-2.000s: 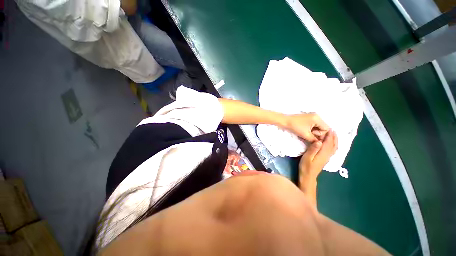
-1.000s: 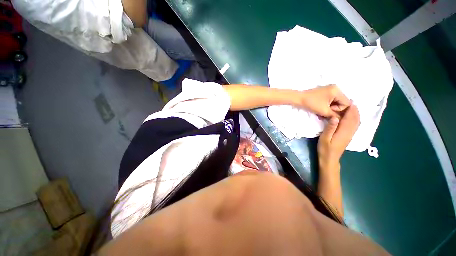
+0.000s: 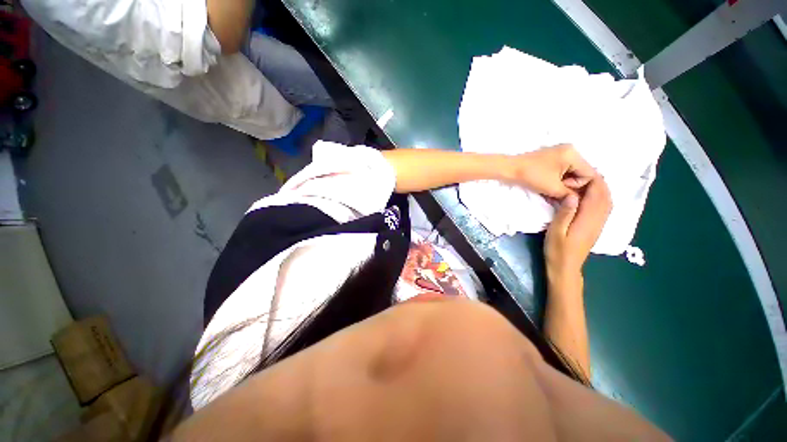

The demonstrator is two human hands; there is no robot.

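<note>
A large crumpled white cloth [image 3: 509, 99] lies on the green surface. My left hand [image 3: 552, 171] comes in from the left over the cloth with its fingers curled. My right hand [image 3: 582, 220] comes up from below, its fingertips meeting those of my left hand. Any small thing between the fingers is hidden, and I cannot tell if either hand holds something. A small white part [image 3: 635, 255] with a centre hole lies at the cloth's lower right corner.
The green surface [image 3: 431, 60] has a dark front edge and a pale curved rail [image 3: 708, 177]. A grey metal upright [image 3: 703, 47] meets the rail beside the cloth. A seated person's pale trousers [image 3: 237, 99] show at upper left. Cardboard cartons [image 3: 91, 358] stand on the grey floor.
The view has shifted, so the hands and cloth sit higher and further right in the picture than in the oldest frame. The hands stay together over the cloth with almost the same pose.
</note>
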